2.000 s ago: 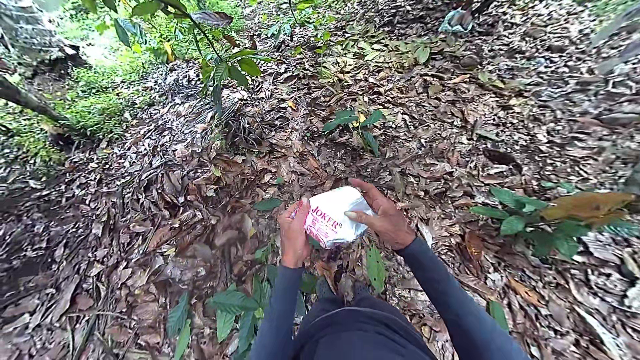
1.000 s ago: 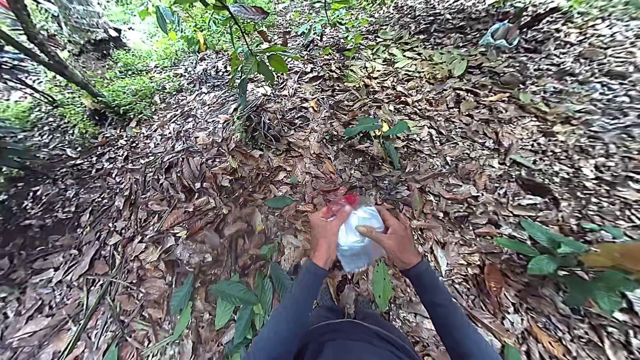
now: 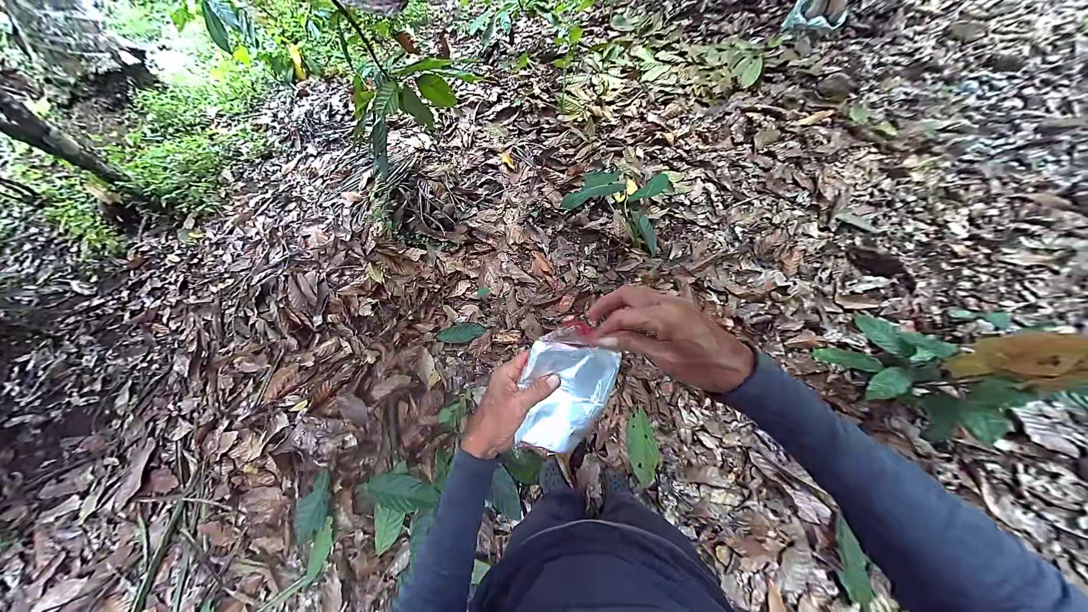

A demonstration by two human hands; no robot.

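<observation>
A plastic packet (image 3: 569, 395), silvery white and shiny, is held in front of my body, over the leaf litter. My left hand (image 3: 508, 406) grips its left side, the thumb lying across the face. At the packet's top edge, the fingertips of my right hand (image 3: 667, 333) pinch a clear flap with a red strip (image 3: 580, 329). Whether the packet is unsealed cannot be told. What it holds inside is hidden.
Dry brown leaves (image 3: 340, 340) cover the ground. A small green seedling (image 3: 627, 200) grows ahead, a leafy plant (image 3: 892, 357) at the right. A leafy branch (image 3: 399, 89) hangs at the upper left, near a leaning trunk (image 3: 59, 140). A pale bag (image 3: 814, 17) lies far off.
The packet showed a printed face two seconds ago; now a plain shiny face is toward me. My right hand has moved from the packet's right side to its top edge.
</observation>
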